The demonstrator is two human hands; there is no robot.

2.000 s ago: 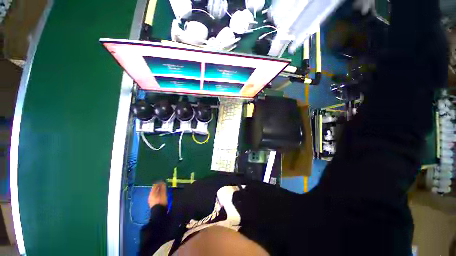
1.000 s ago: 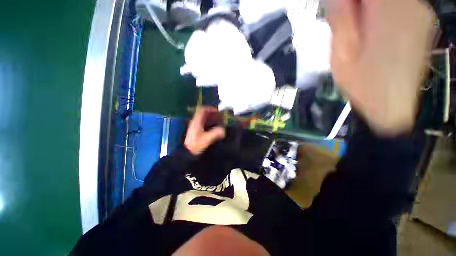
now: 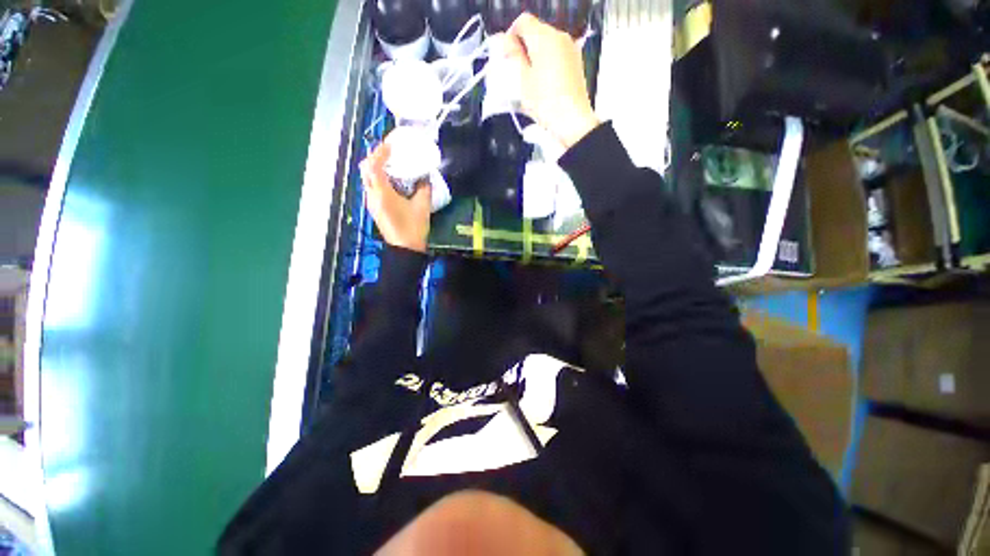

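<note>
Several white-and-black security cameras (image 3: 503, 163) lie close together on the green-matted bench, in front of a row of cameras with black ball heads (image 3: 454, 20) at the top edge. My left hand (image 3: 400, 201) is shut on a white camera part (image 3: 413, 154) at the bench's left side. My right hand (image 3: 548, 76) is at the far side of the group, with its fingertips on a thin white cable (image 3: 465, 89). The cable's end at the fingertips is too blurred to make out.
A green conveyor belt (image 3: 195, 272) with a metal rail runs along the left. A white keyboard (image 3: 633, 87), a red stick (image 3: 571, 239) and yellow tape marks (image 3: 478, 230) are on the bench. A large black device (image 3: 798, 60) is to the right. Brown cartons (image 3: 923, 358) stand at lower right.
The loose cameras, blurred in the air a second ago, now lie on the bench. My left hand has moved up onto one, and my right hand has come in from the right to the cables.
</note>
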